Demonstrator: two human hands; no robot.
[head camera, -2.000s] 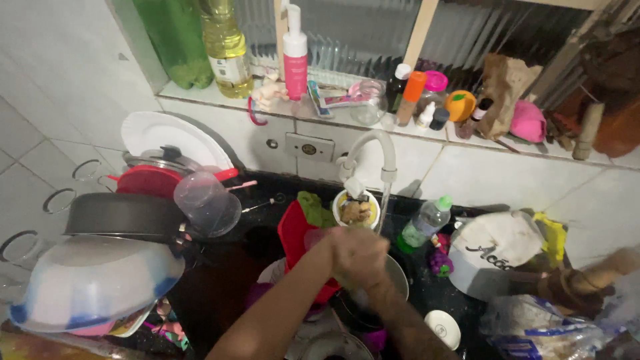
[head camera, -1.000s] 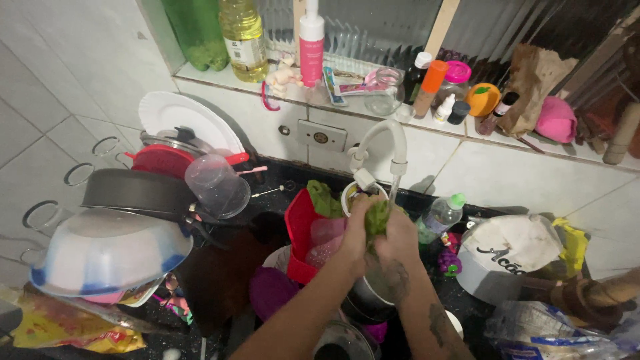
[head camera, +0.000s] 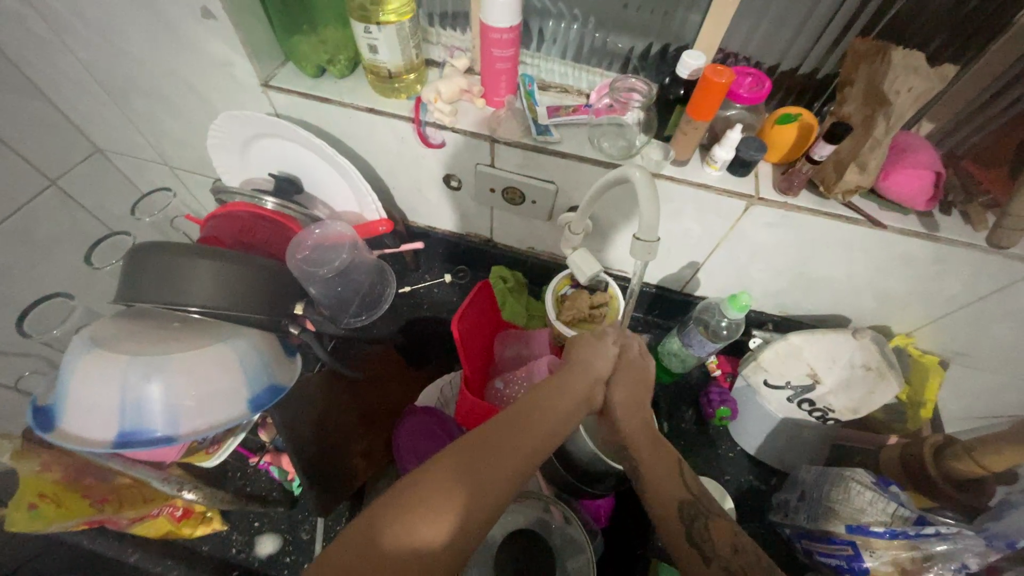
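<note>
Under the running white faucet (head camera: 614, 192), my left hand (head camera: 592, 364) and my right hand (head camera: 628, 376) press together, fingers curled. Whatever is between them is hidden. Water falls from the spout onto them. Just below is a metal pot (head camera: 596, 444), partly covered by my forearms. A white tub (head camera: 560, 296) with brown contents stands behind the hands, beside a green cloth (head camera: 516, 298). To the left, a red container (head camera: 474, 344) holds pink perforated pieces (head camera: 520, 380). A purple dish (head camera: 424, 436) and a glass lid (head camera: 528, 520) lie lower down.
Stacked cookware, including a dark pan (head camera: 208, 276) and a blue-and-white basin (head camera: 168, 380), fills the left counter. At right are a green-capped bottle (head camera: 704, 332), a white lidded canister (head camera: 816, 392) and plastic bags (head camera: 848, 520). Bottles and a glass jar (head camera: 622, 120) line the tiled ledge.
One second ago green material showed between my hands; now they are closed together and it is out of sight. The water stream from the faucet continues.
</note>
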